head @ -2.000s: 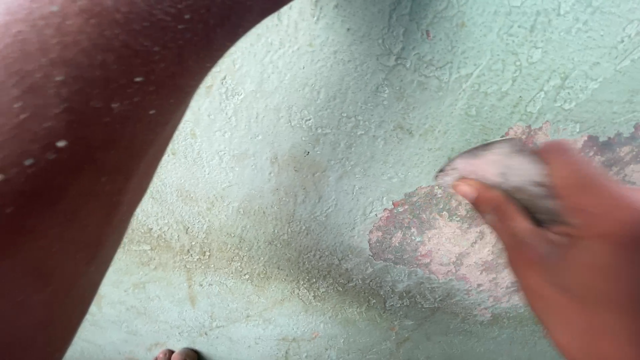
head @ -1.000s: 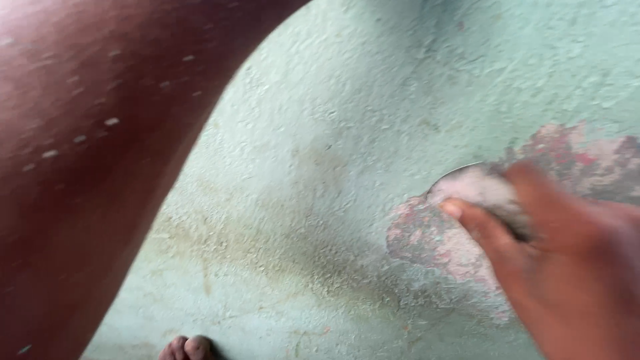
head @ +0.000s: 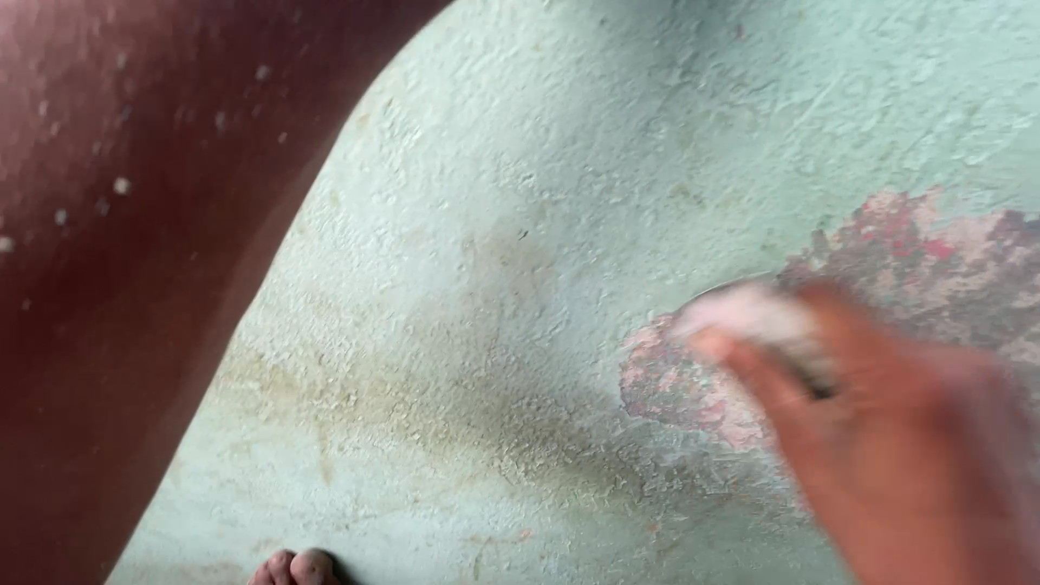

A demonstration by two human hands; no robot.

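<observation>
My right hand (head: 886,406), blurred, grips a rounded, pale-dusted scraper (head: 756,321) with a thin curved edge. Its edge lies against or just over the green painted wall (head: 504,325), at the upper left rim of a bare patch (head: 691,390) where pink and grey show through the paint. The fingers and palm hide part of the tool and patch, so its exact kind is unclear. My left hand is out of view.
A bare leg (head: 162,203) dotted with pale flecks fills the left side. Toes (head: 301,566) show at the bottom edge. Rough, flaking paint with brownish stains covers the surface between the leg and the patch.
My right hand stays closed on the scraper and shifts slightly about the bare patch. The view has moved a little.
</observation>
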